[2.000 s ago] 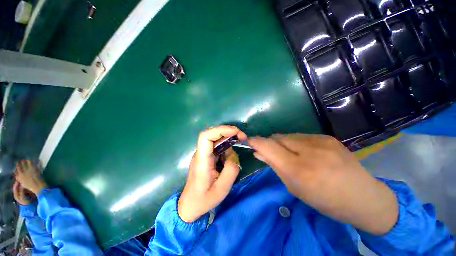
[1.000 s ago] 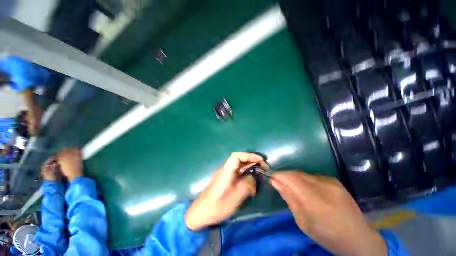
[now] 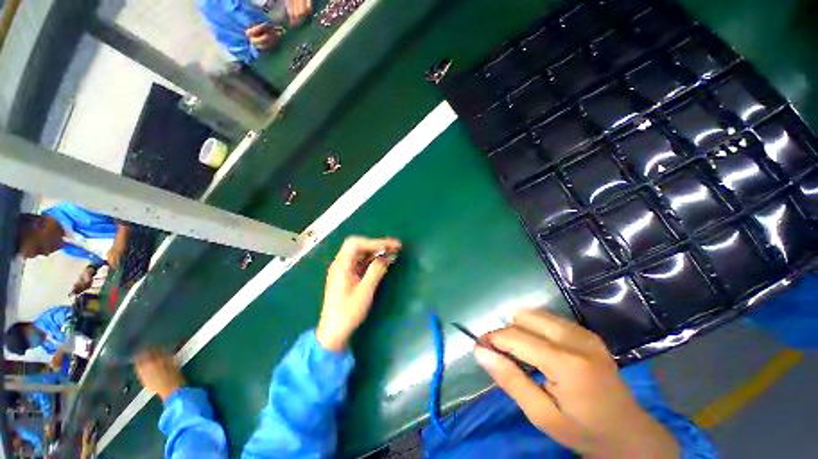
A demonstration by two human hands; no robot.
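My left hand (image 3: 348, 291) is over the green bench near the white rail, with thumb and forefinger closed on a small unit (image 3: 386, 255) with shiny bits, mostly hidden by the fingers. My right hand (image 3: 561, 376) is lower right, near the bench's front edge, holding dark tweezers (image 3: 464, 333) whose tip points up and left. The tweezers and the unit are well apart. A bright blue cord (image 3: 438, 372) lies between my hands.
A black blister tray (image 3: 619, 244) with a few pale bits covers the right side. Beyond the white rail (image 3: 381, 172), a dark green belt (image 3: 269, 161) carries several small units. A white post crosses the left. Another worker's hand (image 3: 160, 372) is at the lower left; other workers sit farther off.
The view has shifted. My hands have moved apart, the left toward the rail, and the tweezers are away from the unit. The unit that lay alone on the bench no longer shows there. The blue cord now shows.
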